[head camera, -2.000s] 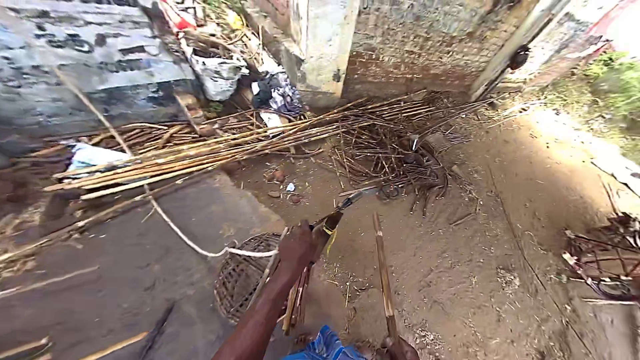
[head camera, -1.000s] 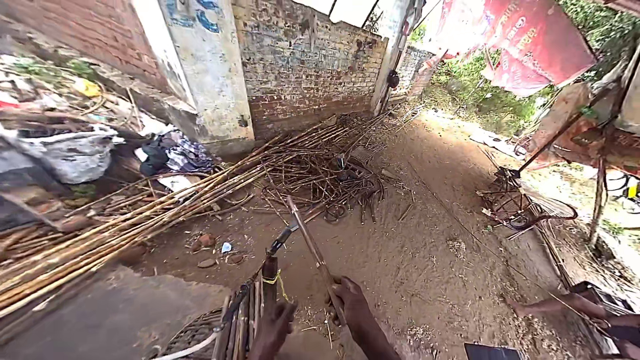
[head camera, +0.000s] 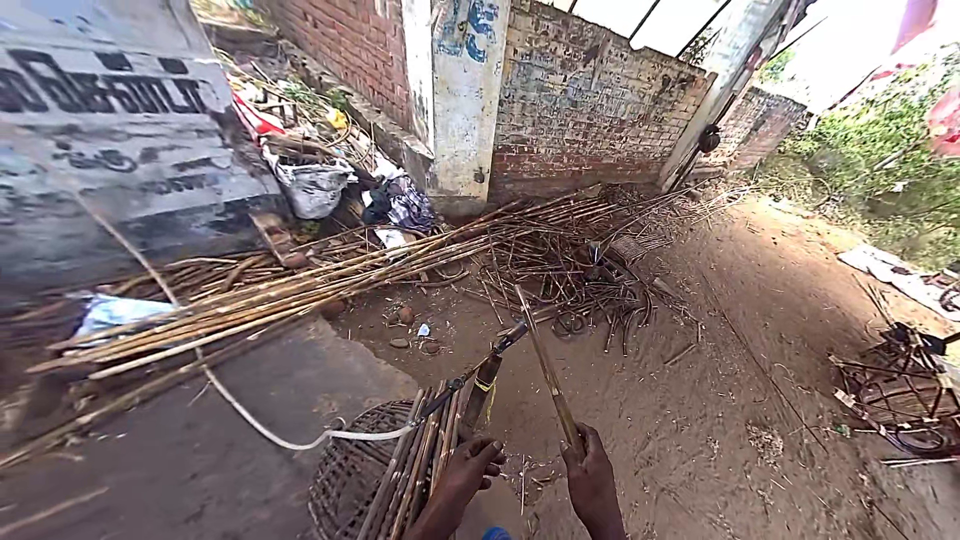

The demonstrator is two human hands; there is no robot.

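My right hand (head camera: 589, 469) grips the lower end of a cane stick (head camera: 551, 367), which slants up and slightly left. Lower centre, my left hand (head camera: 471, 472) has its fingers partly curled, with nothing visible in them, beside a bundle of cane sticks (head camera: 416, 469). That bundle lies over a round woven basket (head camera: 337, 472). Just above my left hand stands a dark wooden post (head camera: 480, 394) with a yellow tie. A dark metal tool or fitting (head camera: 510, 337) lies at its top, behind the stick. A white hose or cord (head camera: 277, 439) runs to the bundle from the left.
Long canes (head camera: 285, 307) lie across the ground at the left, beside a tangled heap of bent cane pieces (head camera: 592, 277). Behind them rise a brick wall (head camera: 592, 105) and a painted pillar (head camera: 465, 97). A cane frame (head camera: 907, 390) sits at the far right. Stones and rubbish dot the ground.
Two seconds ago my left hand was at the dark post; now it is lower, beside the bundle. My right hand has raised its stick from the lower edge. The view has swung right and back.
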